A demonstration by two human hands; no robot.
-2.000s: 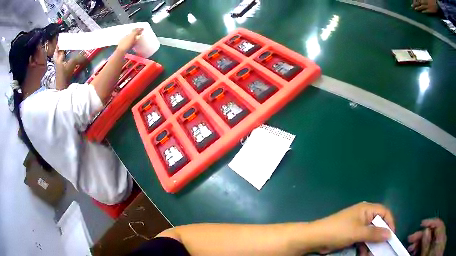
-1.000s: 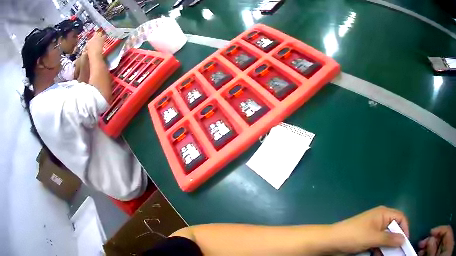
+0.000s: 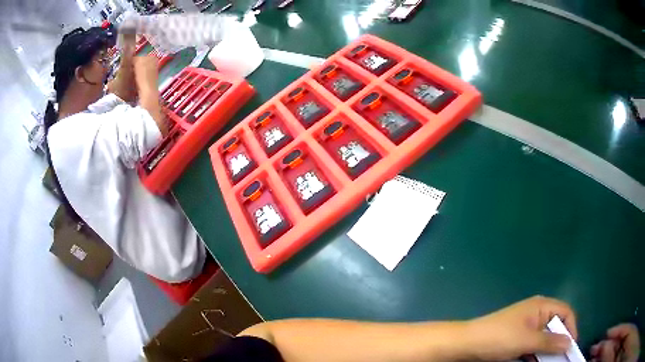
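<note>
My left hand [image 3: 532, 331] is at the bottom right, its thumb and fingers pinching a narrow white strip [image 3: 564, 338]. My right hand [image 3: 617, 344] is just right of it, partly cut off by the picture's edge; its fingers are curled and I cannot tell whether it holds anything. A coral-red tray [image 3: 349, 189] lies left of and beyond my hands, with a part-built phone [image 3: 309, 183] in each of its pockets. A white label sheet [image 3: 398, 220] with small marks along one edge lies beside the tray.
A person [image 3: 117, 170] in white sits at the left, holding a long whitish sheet [image 3: 180, 32] over another red tray [image 3: 205, 124]. A brown carton [image 3: 201, 322] stands below the bench edge. A pale stripe [image 3: 559, 153] crosses the green bench top. A small item [image 3: 638, 107] lies at the right edge.
My left hand stays about where it was, still pinching the strip. The view has shifted, so the tray shows farther right than at first. The neighbour's arms and long sheet have moved.
</note>
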